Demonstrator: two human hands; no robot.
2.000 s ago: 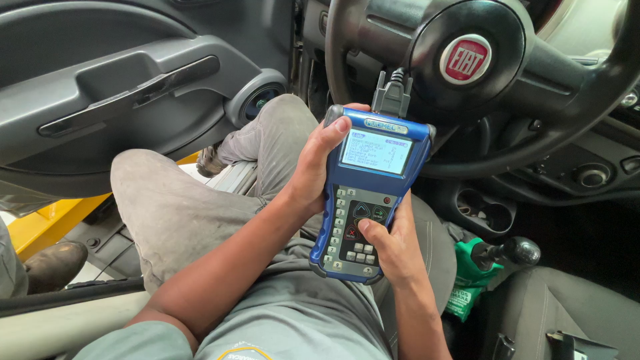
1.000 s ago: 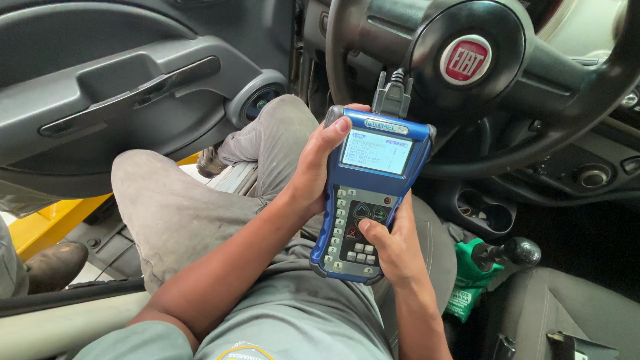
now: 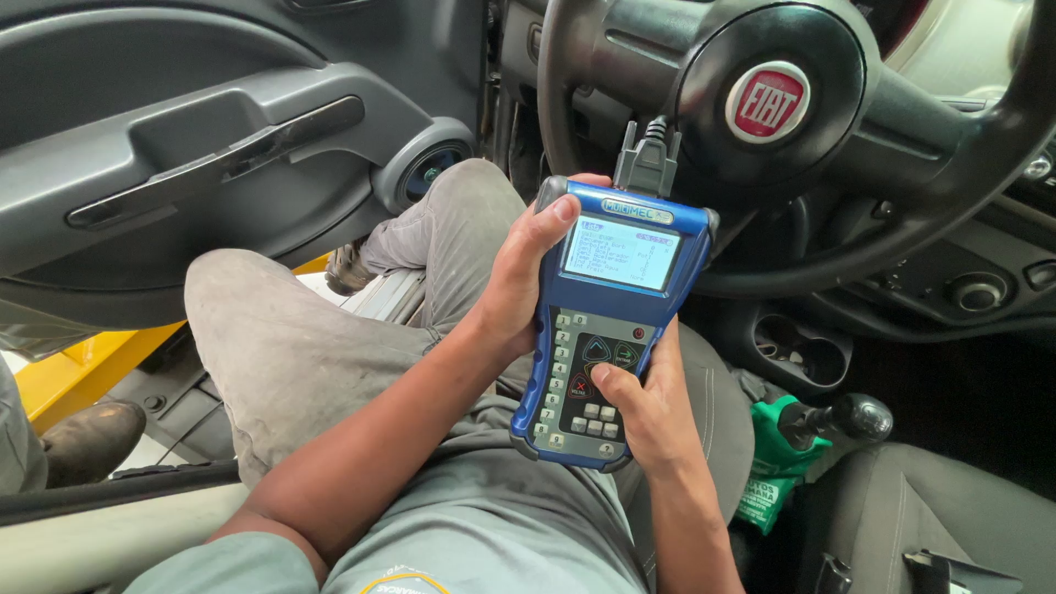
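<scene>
A blue handheld automotive diagnostic scanner [image 3: 619,289] is held upright above my lap, its lit screen showing lines of text. My left hand [image 3: 528,268] grips its upper left side, with the thumb on the corner beside the screen. My right hand [image 3: 656,396] holds the lower right side, the thumb resting on the keypad over an arrow key; the fingers behind the case are hidden. A grey cable connector [image 3: 648,165] is plugged into the scanner's top edge, and its cable runs up toward the steering wheel [image 3: 891,239].
The car door [image 3: 223,165] stands open at the left, with a yellow metal arm [image 3: 91,375] beneath it. A shoe [image 3: 95,437] of another person shows at the left edge. To the right are cup holders [image 3: 800,351], the gear lever [image 3: 862,417], a green bag [image 3: 771,462] and a seat [image 3: 949,503].
</scene>
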